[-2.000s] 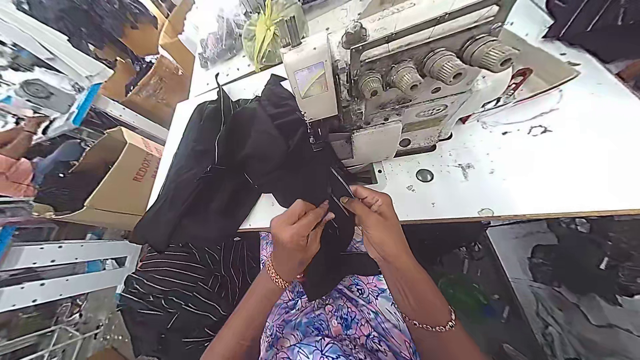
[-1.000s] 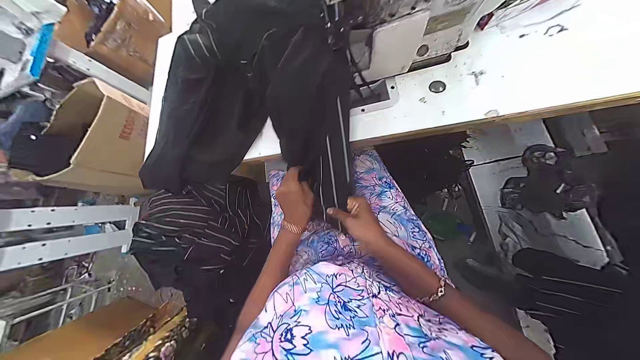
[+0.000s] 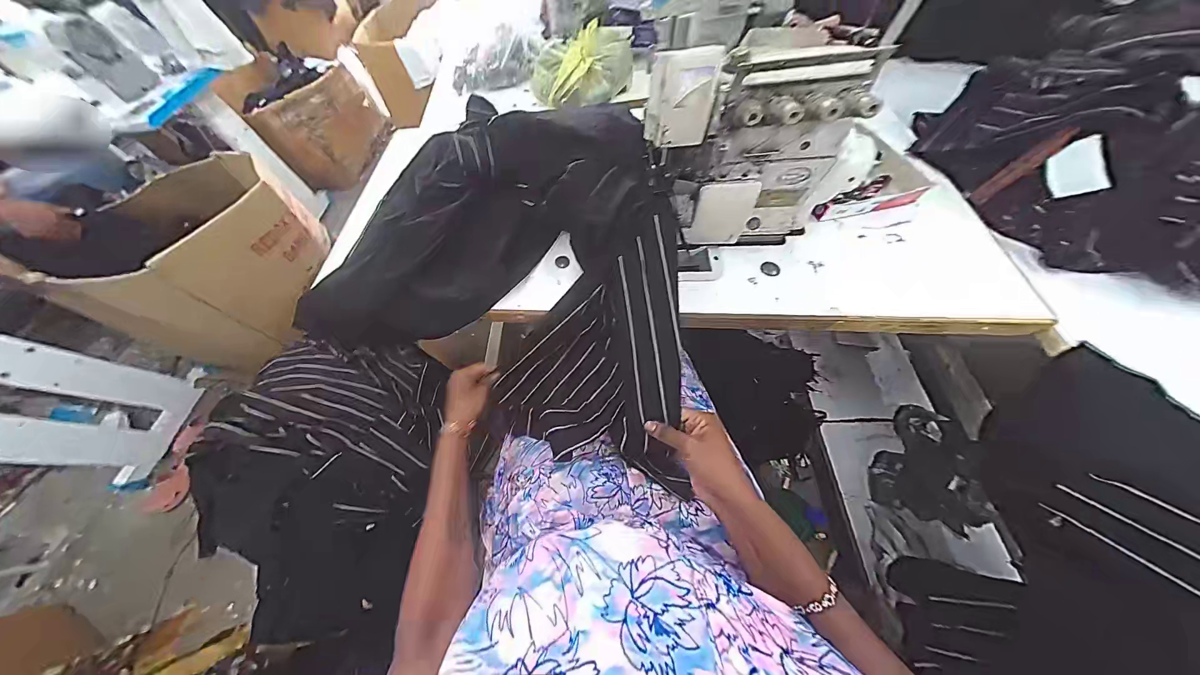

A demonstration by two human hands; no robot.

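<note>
A black garment with white stripes hangs from the sewing table over its front edge onto my lap. My left hand is closed on the left edge of its striped part. At the right edge, my right hand pinches the cloth between thumb and fingers. The striped part is spread between both hands. The rest of the garment, plain black cloth, lies bunched on the table left of an overlock sewing machine. Whether cloth is under the presser foot cannot be told.
The white tabletop has a wooden front edge. Striped black cloth is heaped at my left, beside a cardboard box. More dark striped cloth lies at the right. A tied plastic bag stands behind the machine. A person's hand shows at far left.
My hands have moved apart, and the striped cloth is spread wider between them than one second ago. The view has tilted up, with the whole machine in sight again.
</note>
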